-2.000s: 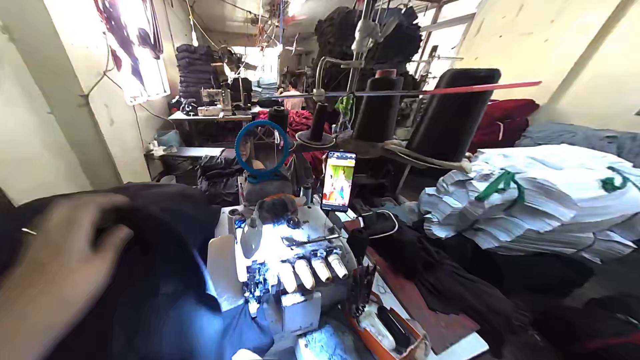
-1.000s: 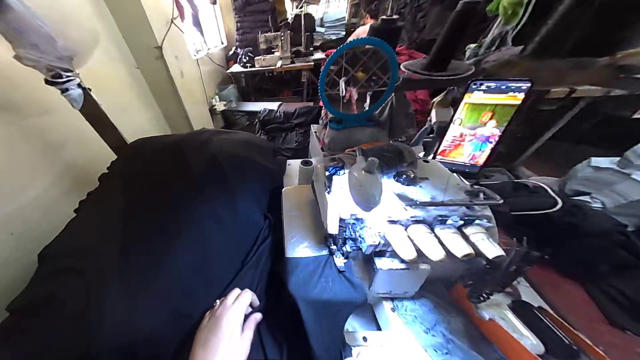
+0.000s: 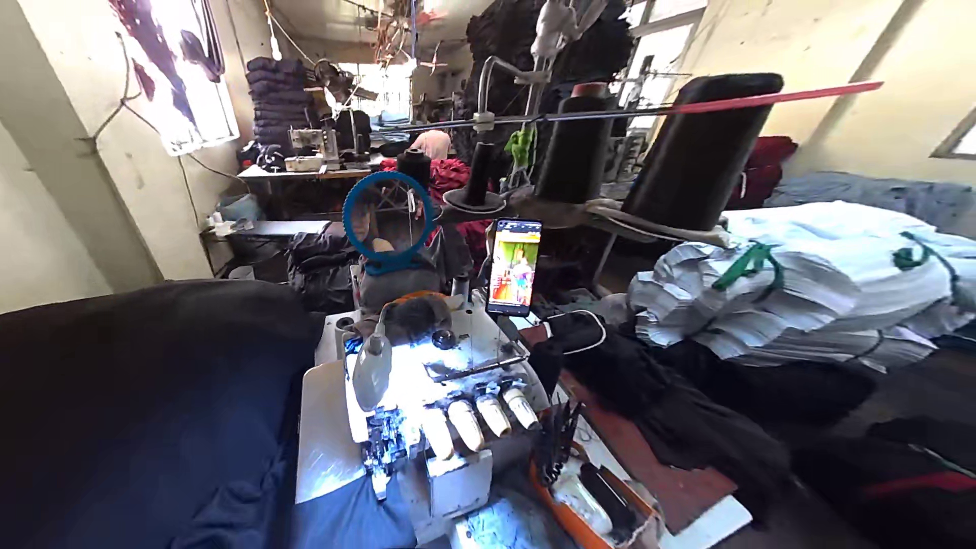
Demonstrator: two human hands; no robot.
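Neither of my hands shows in the head view now. An overlock sewing machine (image 3: pixel 457 381) stands at the middle, its lamp (image 3: pixel 373 371) lighting the needle area. Dark fabric (image 3: pixel 351 515) lies under the presser foot (image 3: pixel 379 480) and spreads at the front. A large heap of dark cloth (image 3: pixel 137 412) fills the left side beside the machine's pale side plate (image 3: pixel 328 431). Several pale tension knobs (image 3: pixel 465 425) line the machine's front. A phone (image 3: pixel 515 267) with a lit screen stands upright behind it, and a blue ring (image 3: pixel 390 217) rises at the back.
An orange-edged tray (image 3: pixel 557 515) with tools sits at the machine's right. Large black thread cones (image 3: pixel 705 152) stand behind on the thread stand. Tied bundles of white cloth pieces (image 3: pixel 823 282) lie at right. Another sewing machine (image 3: pixel 313 149) and a person (image 3: pixel 432 144) are at the back.
A hand seen on the dark cloth in both earlier frames is out of view. The view swung left and down, then back up and right.
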